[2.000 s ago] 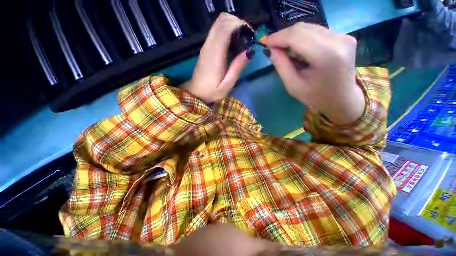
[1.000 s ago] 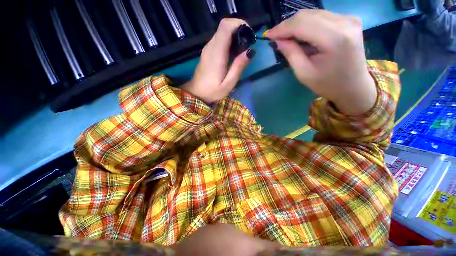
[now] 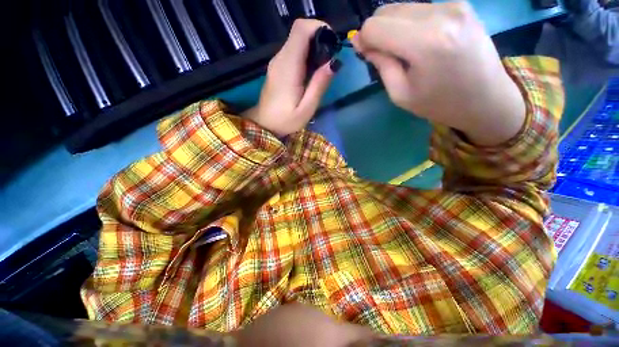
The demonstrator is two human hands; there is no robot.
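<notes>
My left hand (image 3: 293, 81) is closed around the dark end of a bar or housing (image 3: 326, 44), at the top centre near the bench edge. The rest of that part is hidden by the hand. My right hand (image 3: 434, 64) is just right of it, thumb and fingers pinched together. A thin dark strip (image 3: 345, 43) shows between the bar's dark end and my right fingertips. A small orange-yellow piece (image 3: 352, 34) shows at those fingertips; whether it belongs to the strip cannot be told.
A slotted black tray (image 3: 122, 112) with silver bars in a row (image 3: 129, 47) lies on the teal bench (image 3: 102, 166) at upper left. Another black tray (image 3: 47, 261) is at lower left. Blue bins (image 3: 597, 152) and a labelled grey cabinet (image 3: 577, 254) stand right. A person's sleeve (image 3: 601, 27) shows at top right.
My right hand has moved up and its forearm has shifted to the right. The orange-yellow piece, hardly visible one second ago, shows clearly again. My left hand has shifted slightly up and left.
</notes>
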